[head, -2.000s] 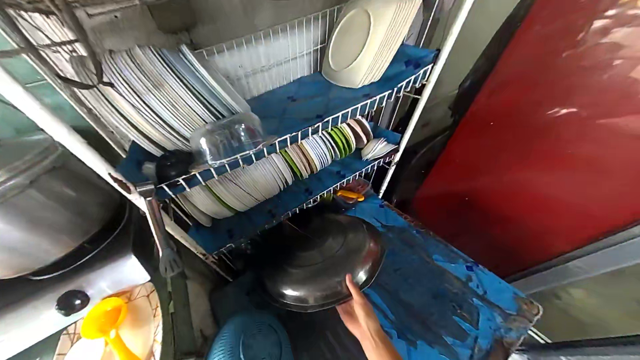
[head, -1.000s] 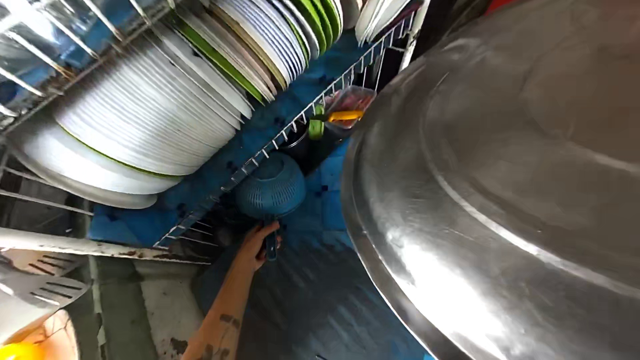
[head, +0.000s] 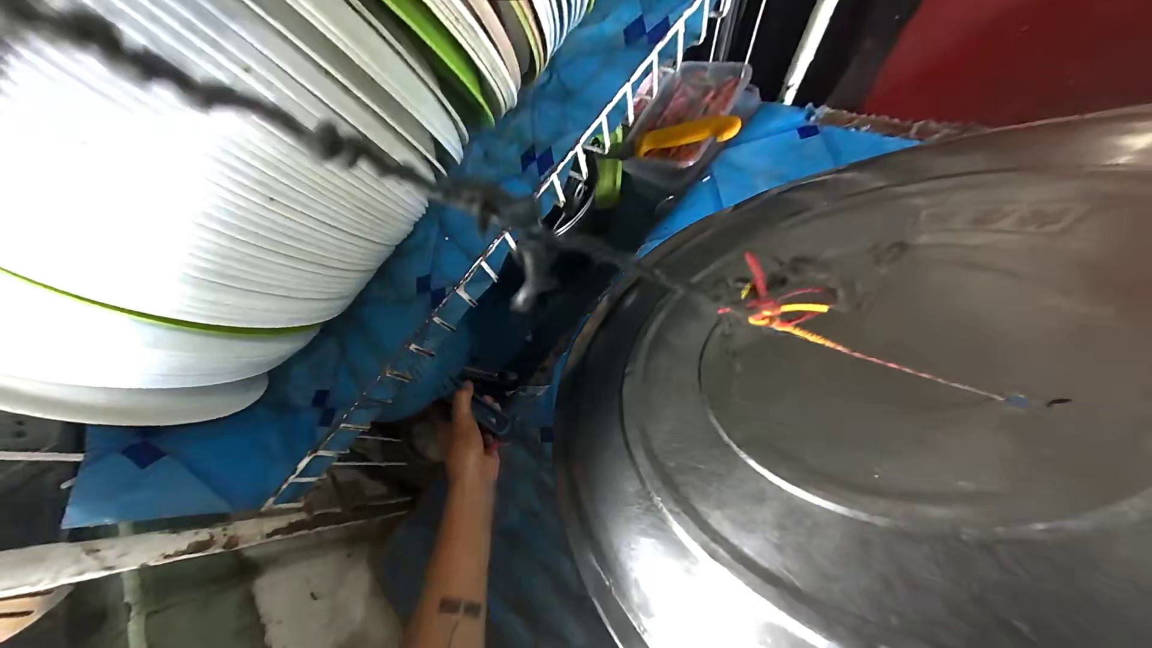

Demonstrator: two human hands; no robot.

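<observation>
My left hand (head: 472,436) reaches in from the bottom, low beside the rack, its fingers closed around a dark handle (head: 489,416). What the handle belongs to is hidden in shadow. A large round metal lid (head: 864,432) fills the right side, close to the camera and tilted. My right hand is out of view, so its hold on the lid cannot be seen. A blurred dark cord (head: 333,144) crosses in front of the plates and reaches the lid. Red and yellow strings (head: 774,315) show over the lid's surface.
White and green-edged plates (head: 225,207) stand in a wire dish rack (head: 463,292) on blue sheeting (head: 216,477). Behind it, a clear plastic container (head: 711,85) holds reddish items, with a yellow handle (head: 688,133) across it. A rusty white rack bar (head: 207,538) runs along the lower left.
The lid, first low by the rack with my right hand at it, now looms at right. My left hand has come into view, gripping the dark handle. The view has moved much closer.
</observation>
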